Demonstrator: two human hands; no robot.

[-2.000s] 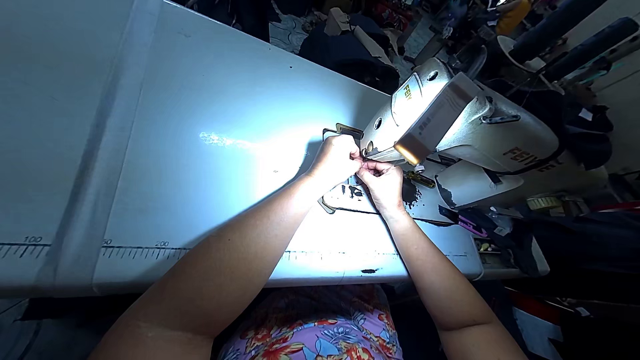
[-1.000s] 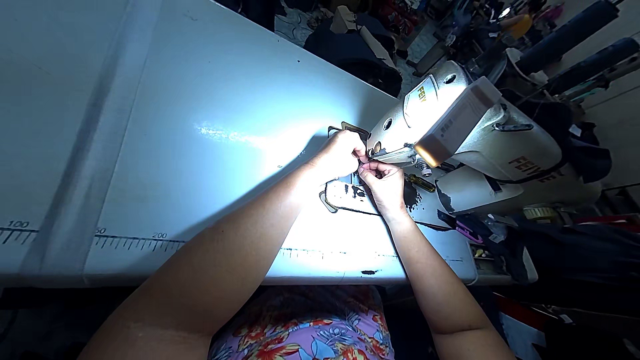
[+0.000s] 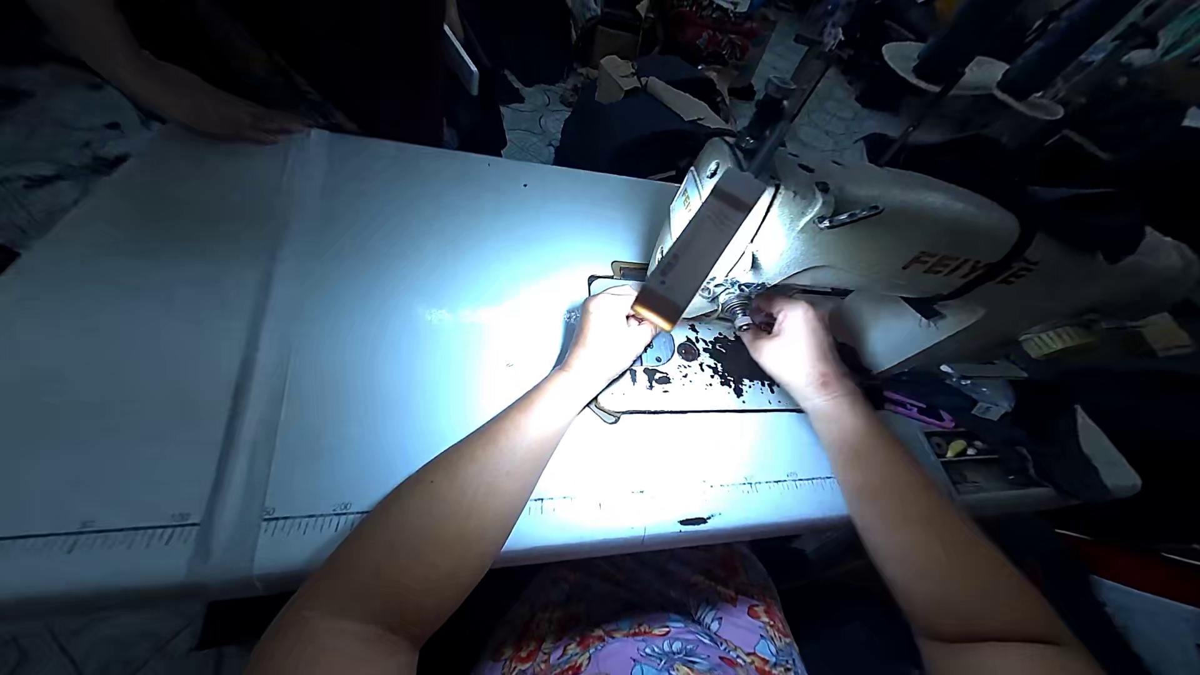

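Note:
An industrial sewing machine (image 3: 872,225) stands at the right part of a white table, a long box-shaped lamp (image 3: 703,244) in front of its head. My left hand (image 3: 609,333) is at the needle area, its fingertips partly behind the lamp's glowing lower end; whether they hold anything cannot be told. My right hand (image 3: 792,347) is at the thread tension dial (image 3: 739,307) on the machine head, fingers bent beside it. Between the hands lies the worn machine bed (image 3: 694,389), with dark patches and a round plate (image 3: 658,350).
The white table (image 3: 403,281) has a ruler scale along its front edge. Another person's hand (image 3: 234,117) rests on its far left corner. A purple plastic tool (image 3: 919,410) and a small compartment tray (image 3: 961,445) lie at the right. Dark cloth and cardboard (image 3: 684,101) are behind.
My hands were close together at the needle area; my right hand has moved right to the tension dial. The view has shifted, and another person's hand now shows at the far left.

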